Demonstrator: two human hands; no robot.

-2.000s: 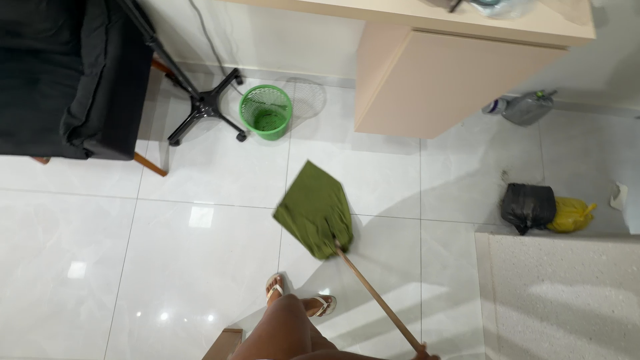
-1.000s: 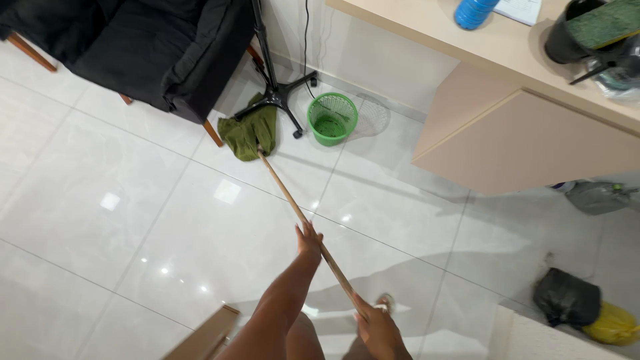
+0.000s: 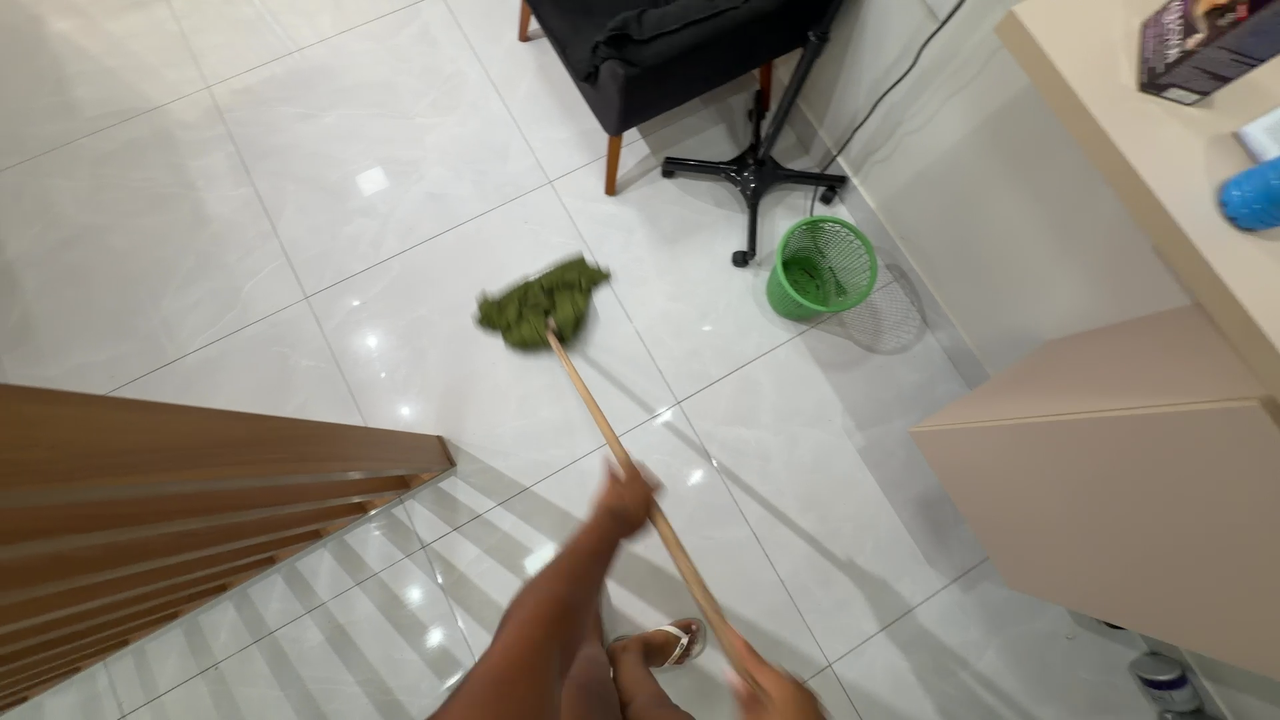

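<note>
A long wooden pole (image 3: 590, 400) slants across the head view, its far end on a bunched olive-green cloth (image 3: 545, 305) that lies on the glossy tiled floor (image 3: 420, 260). Around the middle of the pole my left hand (image 3: 628, 498) is closed, somewhat blurred. My right hand (image 3: 770, 690) grips the pole lower down, near the bottom edge of the view, and is blurred and partly cut off. How the cloth is fixed to the pole cannot be told.
Ahead stand a black chair (image 3: 670, 85) with wooden legs, a black wheeled stand base (image 3: 750, 175) and a green mesh bin (image 3: 822, 268). A beige cabinet (image 3: 1110, 490) under a counter (image 3: 1150, 200) borders the right. Wooden slats (image 3: 220, 440) rise at the left.
The cloth was beside the chair leg and stand base one second ago; now it lies on open floor left of them. Both hands stay on the pole. The view has swung left.
</note>
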